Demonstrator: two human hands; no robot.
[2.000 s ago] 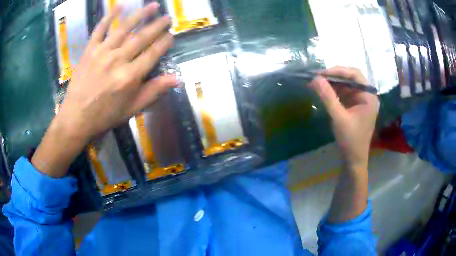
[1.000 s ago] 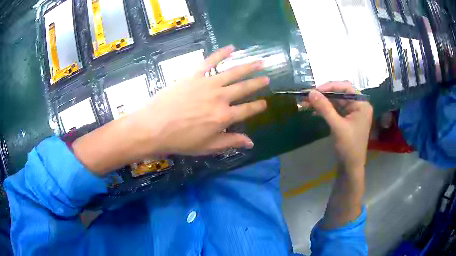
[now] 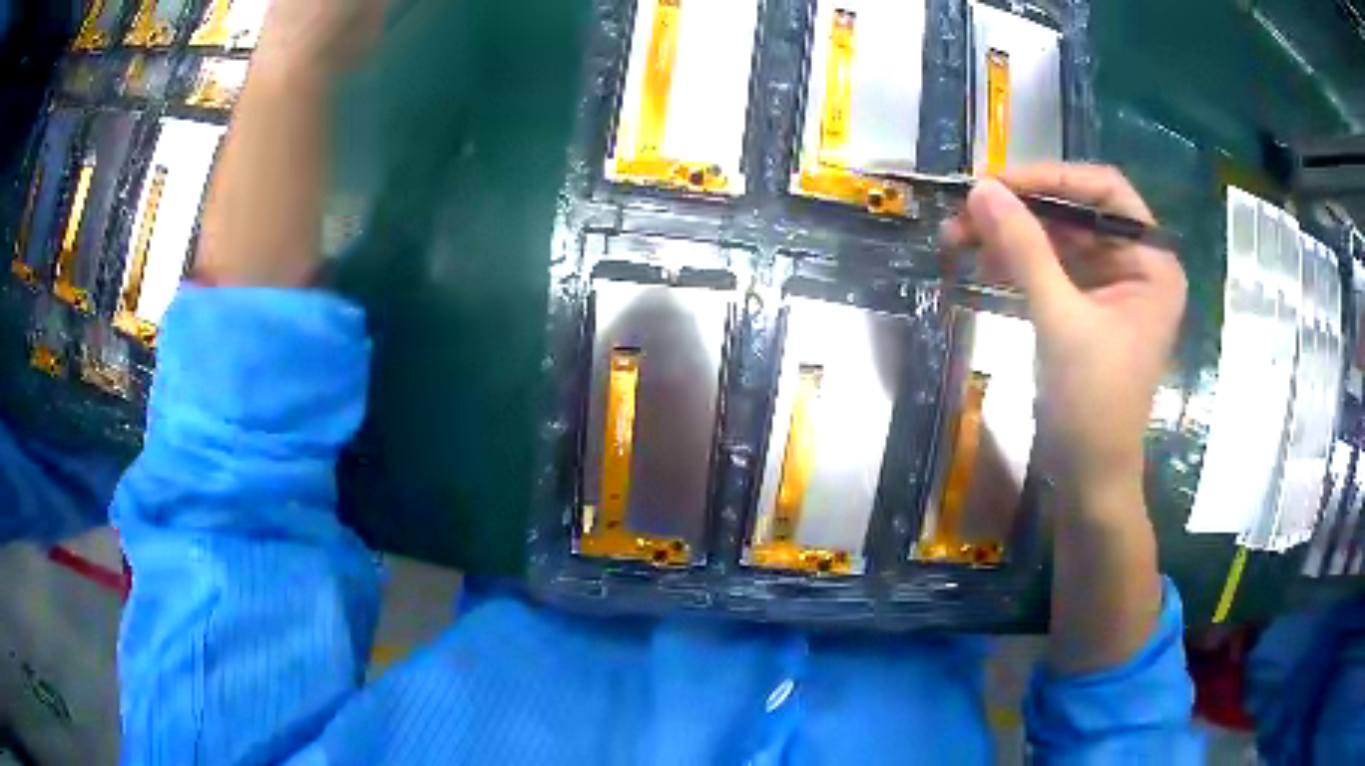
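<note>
A tray [image 3: 756,599] holds LCD modules [image 3: 674,427] in two rows of three pockets, each with an orange flex cable [image 3: 618,434] up its back and along its lower edge. My right hand [image 3: 1070,285] holds dark tweezers [image 3: 1100,219] over the tray's right side. Their tip points left, near the lower edge of the top middle module [image 3: 883,105]; contact cannot be told. My left hand [image 3: 322,23] is blurred at the top edge, left of the tray, and partly cut off. Whether it holds anything cannot be told.
Fanned white sheets with grey blocks [image 3: 1265,374] lie at the right, with a yellow tape strip [image 3: 1231,584] below them. Another tray of modules [image 3: 113,210] stands at the far left. Blue sleeves of other people show at the left edge [image 3: 53,486] and lower right [image 3: 1302,673].
The view has swung left, so the tray sits further right. My left hand has left the tray and moved to the upper left. The tweezers have moved from beside the tray to over it.
</note>
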